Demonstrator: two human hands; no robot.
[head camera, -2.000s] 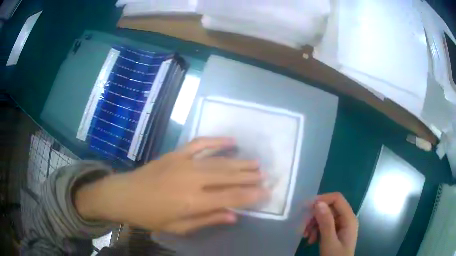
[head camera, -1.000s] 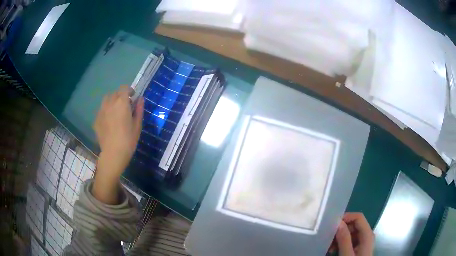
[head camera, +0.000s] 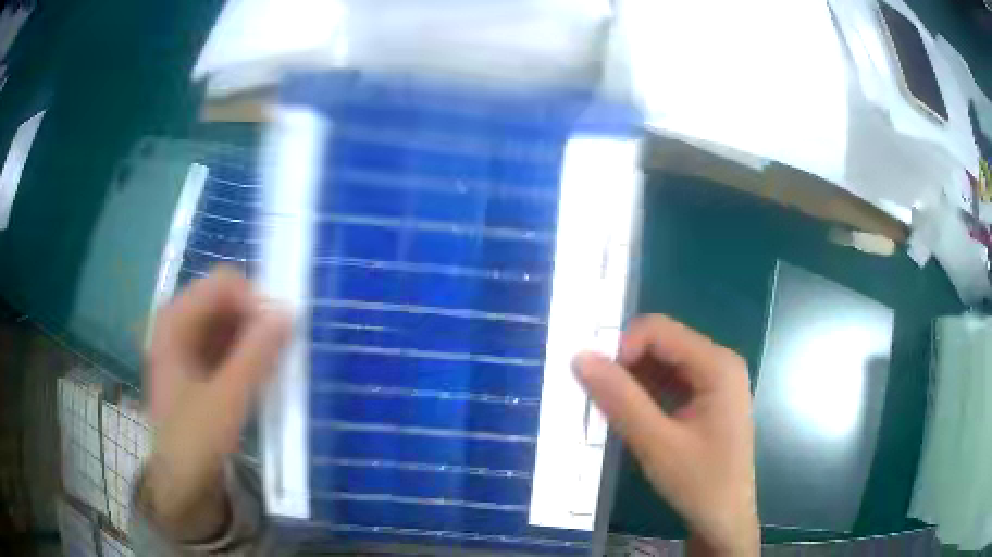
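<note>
A solar cell string (head camera: 435, 316), blue with thin silvery cross lines and a white strip down each long side, is held up flat in front of me and blurred by motion. My left hand (head camera: 218, 375) pinches its left white strip. My right hand (head camera: 674, 408) pinches its right white strip, thumb on top. The string hides most of what lies below it. Part of the spare cell pile (head camera: 218, 207) shows behind its left edge, on the large base glass (head camera: 125, 239).
White sheet piles (head camera: 729, 82) lie behind on a brown board (head camera: 783, 185). A smartphone (head camera: 912, 54) lies at the top right. A small pale block (head camera: 865, 240) is by the board. A glass pane (head camera: 827, 381) and pale green-white stack (head camera: 963, 435) lie right. Finished lay-ups (head camera: 87, 435) are low left.
My left hand has lifted a cell string from the pile and brought it right. My right hand now grips its other side. The string now covers the view of the glass and square pad.
</note>
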